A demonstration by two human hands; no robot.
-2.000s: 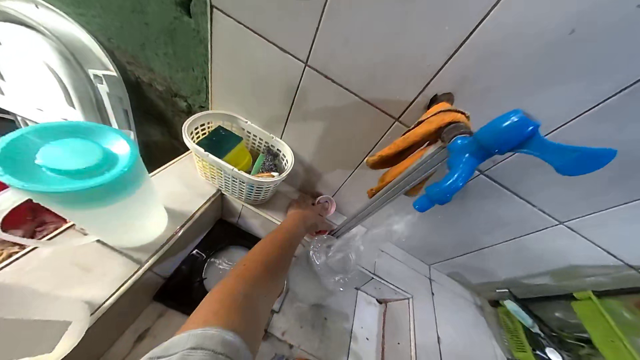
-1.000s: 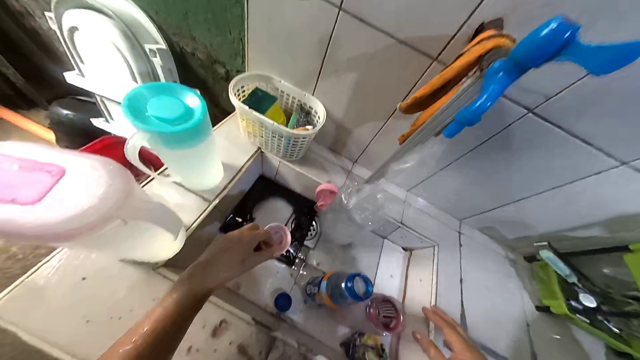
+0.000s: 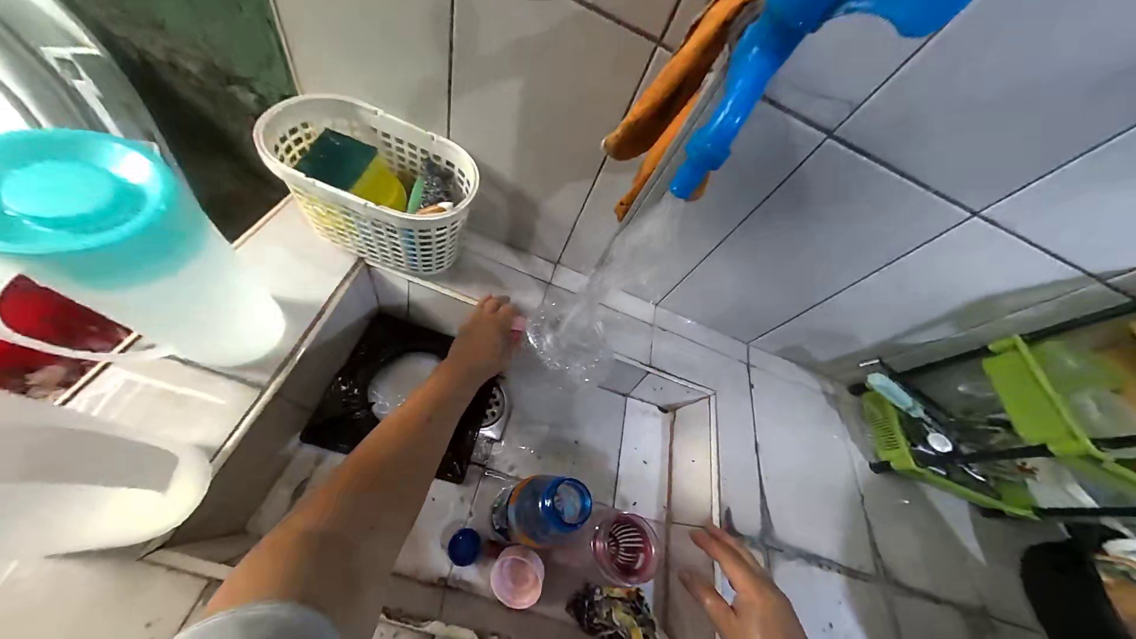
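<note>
My left hand (image 3: pixel 485 335) reaches to the back wall of the tiled sink, closed around a small pink item (image 3: pixel 517 328) that it mostly hides. Beside it, water from the blue faucet (image 3: pixel 732 106) splashes over what looks like clear plastic (image 3: pixel 568 337). My right hand (image 3: pixel 741 590) rests with fingers apart at the sink's right edge, holding nothing. Near it are a pink ribbed cup (image 3: pixel 626 548), a blue plastic bottle (image 3: pixel 543 510), a pink cup (image 3: pixel 517 577), a blue cap (image 3: pixel 464 547) and a crumpled scouring pad or wrapper (image 3: pixel 612 611).
A white basket (image 3: pixel 382 200) with sponges stands on the back left ledge. A pitcher with a turquoise lid (image 3: pixel 133 257) and a whitish container (image 3: pixel 89 479) stand at the left. A black tray (image 3: pixel 399 342) lies in the sink. A green dish rack (image 3: pixel 941 453) is at the right.
My left hand has moved from above the black tray to the back wall. The pink cup now stands beside the blue bottle. Water now runs from the faucet.
</note>
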